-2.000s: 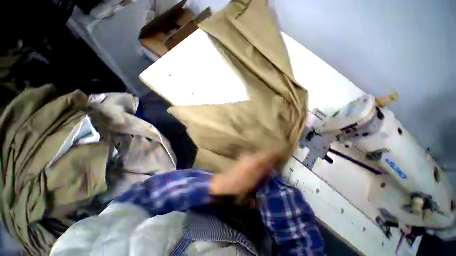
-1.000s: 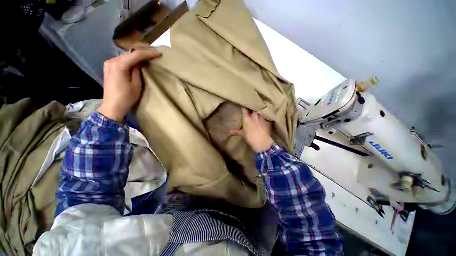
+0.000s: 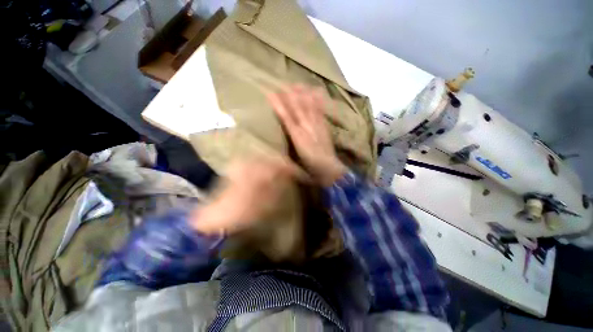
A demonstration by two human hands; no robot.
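Note:
A khaki garment piece [image 3: 273, 52] lies over the white table and hangs down to my lap, in folds. My right hand [image 3: 309, 126] is on the middle of the cloth, fingers pointing up and away; it is slightly blurred. My left hand [image 3: 244, 194] is over the lower part of the cloth, strongly blurred, so its grip does not show. The cloth's right edge lies close beside the needle end of the white sewing machine [image 3: 507, 162]. The needle itself is not clear.
The white table [image 3: 175, 100] runs diagonally under the machine. Thread snips [image 3: 499, 240] lie right of the machine's front. An open cardboard box [image 3: 172, 52] is at the upper left. A heap of khaki pieces [image 3: 39, 214] with white patches is at my left.
My left hand has let go of the lifted upper-left cloth edge and moved down and right. My right hand has come out of the cloth opening and moved up onto it. The cloth lies lower.

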